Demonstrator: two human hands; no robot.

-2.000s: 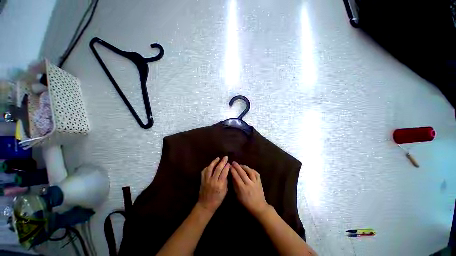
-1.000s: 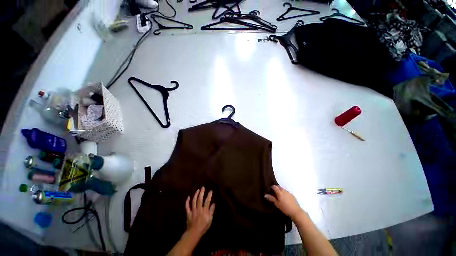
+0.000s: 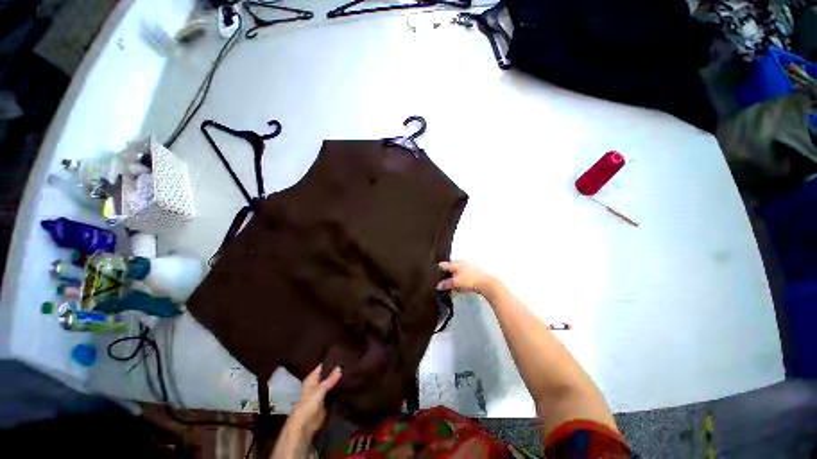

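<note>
The brown vest (image 3: 322, 233) lies spread on the white table (image 3: 681, 296), neck end away from me and lower part slanting left. A black hanger (image 3: 413, 134) shows its hook at the neck. My right hand (image 3: 461, 277) has its fingers curled on the vest's right side edge, below the armhole. My left hand (image 3: 315, 394) is at the lower edge, thumb and fingertips apart beside the cloth; I see no grip there. Narrow dark tie strips (image 3: 262, 394) show at the lower edge and beside my right hand. The vest's front is wrinkled at its lower middle.
An empty hanger (image 3: 255, 139) touches the vest's upper left. A white basket (image 3: 166, 193), purple bottle (image 3: 81, 236) and spray bottle (image 3: 175, 276) stand left. A red thread cone (image 3: 600, 173), thin tool (image 3: 616, 212) and small snips (image 3: 559, 326) lie right. Black garments (image 3: 600, 54) lie far right.
The vest has moved up the table and its lower part has swung left. My left hand has left the front for the lower edge. My right hand has moved up and left with the side edge.
</note>
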